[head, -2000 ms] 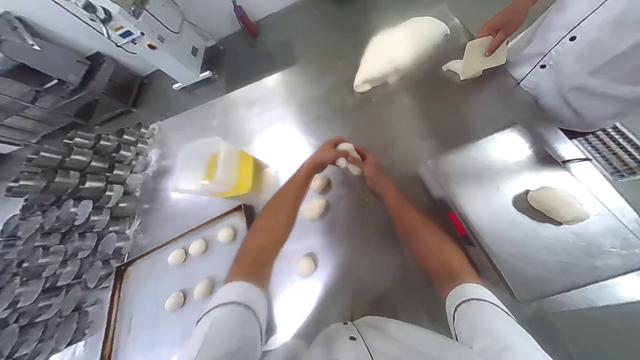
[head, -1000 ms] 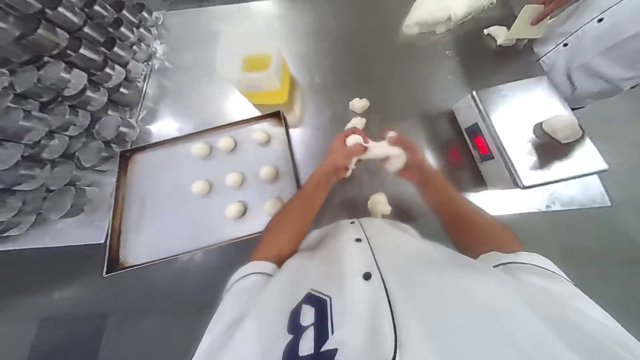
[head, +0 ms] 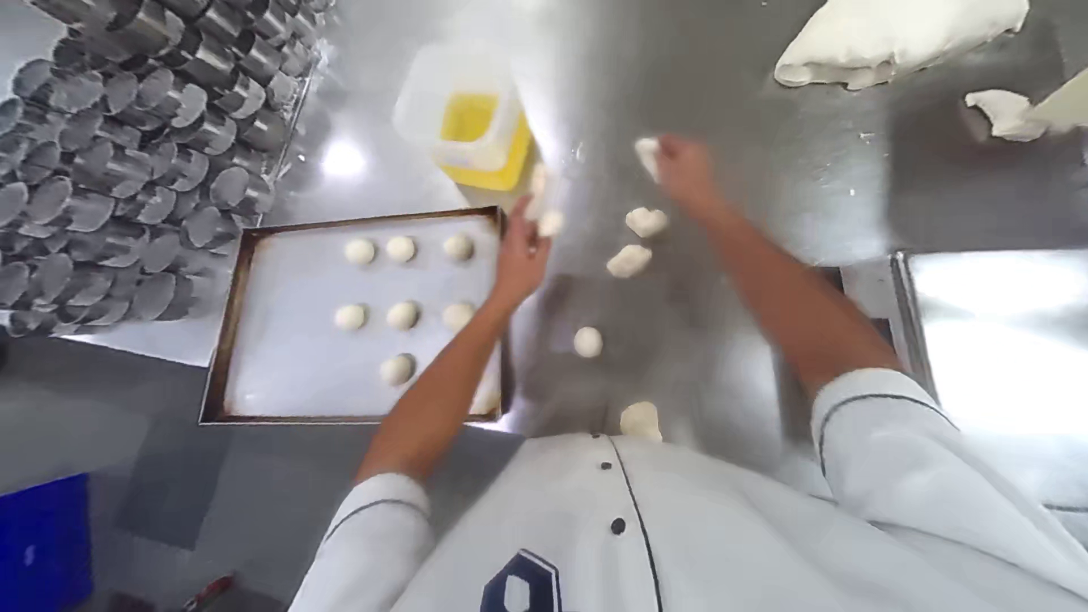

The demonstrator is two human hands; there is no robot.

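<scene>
My left hand [head: 522, 259] is over the right edge of the baking tray [head: 293, 340], with a small dough piece [head: 550, 223] at its fingertips; blur hides whether it is gripped. My right hand [head: 687, 170] is farther out over the steel table, its fingers closed on a pale dough piece [head: 648, 157]. Between my hands and me lie two rough dough pieces [head: 646, 222], a round dough ball [head: 587, 342] and a flatter piece [head: 640, 421] by my jacket. Several dough balls [head: 402, 314] sit in rows on the tray.
A clear plastic container with yellow contents [head: 484, 140] stands behind the tray. Stacked metal molds [head: 153, 161] fill the left side. A large dough mass [head: 901, 38] and a smaller scrap [head: 1007, 115] beside a pale scraper [head: 1062, 104] lie at upper right. A steel surface [head: 1003, 323] is at right.
My hands were close together on stretched dough; now they are apart, the left near the tray edge, the right farther out. The view has shifted, and the scale is no longer visible.
</scene>
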